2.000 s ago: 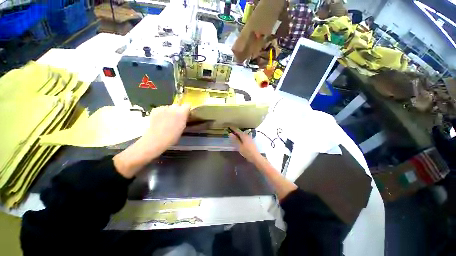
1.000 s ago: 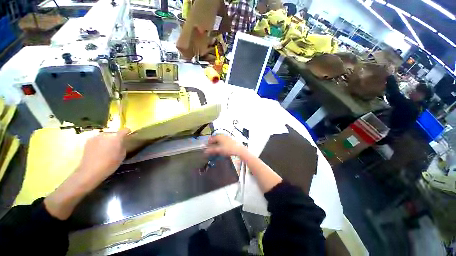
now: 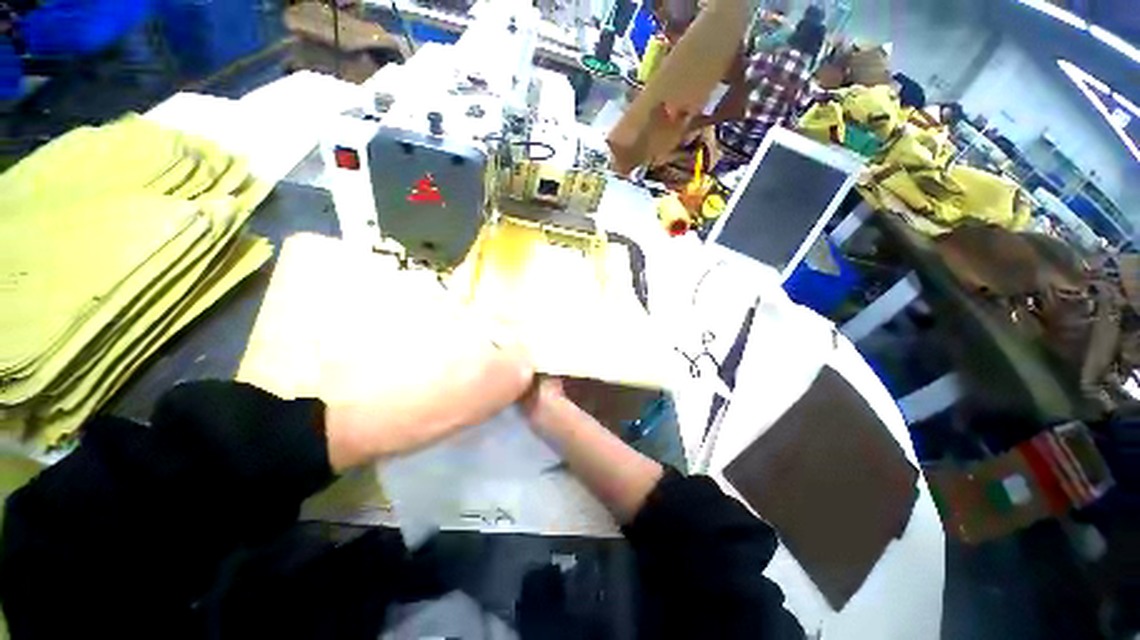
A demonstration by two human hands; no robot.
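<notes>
A yellow fabric panel [image 3: 338, 313] lies across the machine bed and under the sewing head, washed out by glare. My left hand [image 3: 469, 398] is closed on its near edge at the middle. My right hand [image 3: 563, 419] meets the left fingertips at that edge; its fingers are partly hidden, so its grip is unclear. A pale, thin sheet [image 3: 469, 481] hangs below my hands over the front of the bed. Small teal-handled snips [image 3: 650, 416] lie on the dark bed, right of my right hand. The yellow-edged clamp frame [image 3: 603, 265] is behind the panel.
The sewing head [image 3: 429, 194] stands behind the panel. A fanned yellow stack [image 3: 113, 275] is at left. A brown piece [image 3: 825, 488] lies on the white table at right, with a black cable [image 3: 703, 356] and a tilted screen [image 3: 788, 200] behind. A person in a checked shirt [image 3: 763, 94] is at the back.
The view has swung back left. My hands have come together at the panel's near edge. The panel lies lower and flatter, the snips are out of my right hand, and a pale sheet shows below.
</notes>
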